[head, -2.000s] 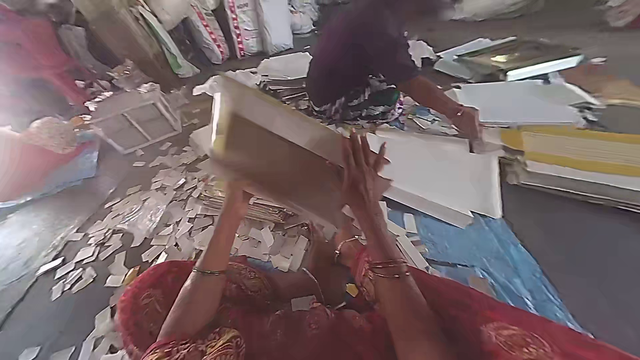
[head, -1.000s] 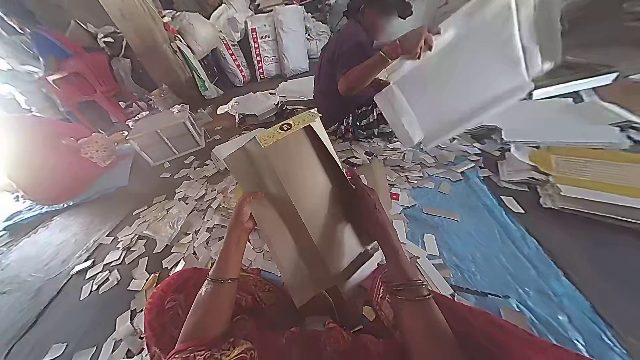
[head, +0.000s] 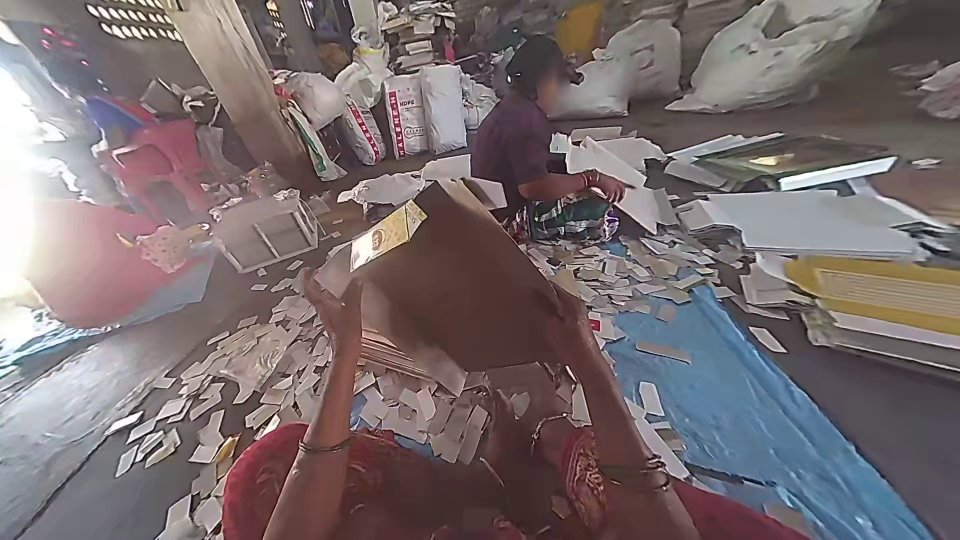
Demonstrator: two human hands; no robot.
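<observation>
Between my two hands, a large brown cardboard sheet with folded edges (head: 465, 285) is held up, tilted, over my lap. A yellow printed strip (head: 388, 236) shows at its upper left edge. My left hand (head: 337, 311) grips the left edge beside a pale flap. On the right edge, my right hand (head: 568, 322) holds the sheet, its fingers partly hidden behind it. Under the sheet's lower left part lies a stack of flat cardboard (head: 397, 358). Small cut card pieces (head: 450, 420) lie scattered in front of my lap.
A co-worker (head: 517, 142) sits ahead, one hand at white sheets. White and yellow board stacks (head: 885, 289) lie at the right, beside a blue tarp (head: 720, 375). At the left stand a small frame-sided box (head: 270, 236) and a red plastic chair (head: 161, 161). Filled sacks (head: 407, 116) line the back.
The cardboard in my hands has been turned and tilted, its brown face now broad in view. The co-worker's hand has come down from the raised white sheet seen one second ago.
</observation>
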